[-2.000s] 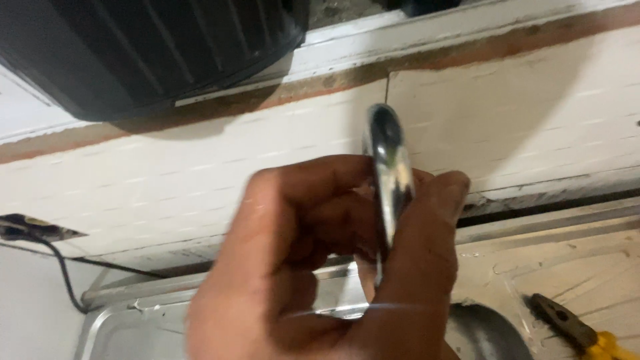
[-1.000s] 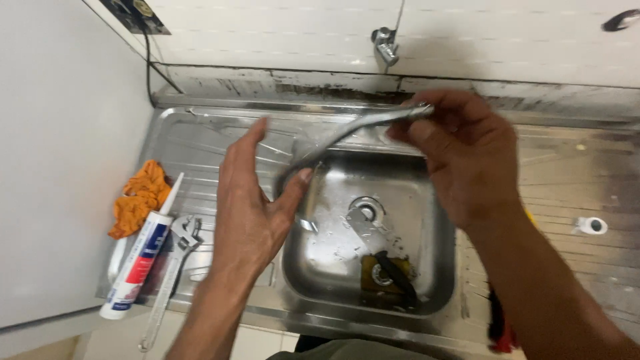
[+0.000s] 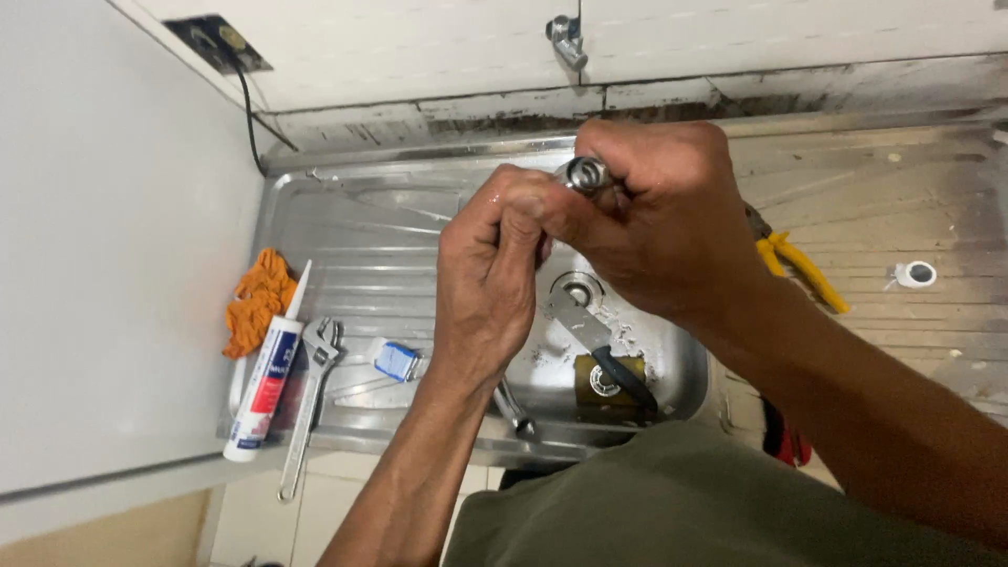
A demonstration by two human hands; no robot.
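My left hand (image 3: 496,276) and my right hand (image 3: 669,205) meet above the steel sink, both closed around a chrome faucet spout tube (image 3: 584,175). One round, threaded-looking end of it points up between them; the curved far end (image 3: 515,409) shows below my left wrist, and the middle is hidden by my hand and forearm. Beneath my hands, in the sink basin (image 3: 685,378), a knife with a black handle (image 3: 622,376) lies across a yellow-green sponge (image 3: 587,386), its blade near the drain (image 3: 579,290).
On the left drainboard lie an orange cloth (image 3: 264,303), a sealant cartridge (image 3: 264,386), an adjustable wrench (image 3: 311,402) and a small blue-and-white packet (image 3: 396,360). Yellow-handled pliers (image 3: 803,272) and a roll of white tape (image 3: 917,274) lie at right. A chrome wall fitting (image 3: 568,43) sticks out behind.
The view has swung down from the wall to the sink. One second ago the spout lay sideways between my spread hands; now my hands are together with one end turned up.
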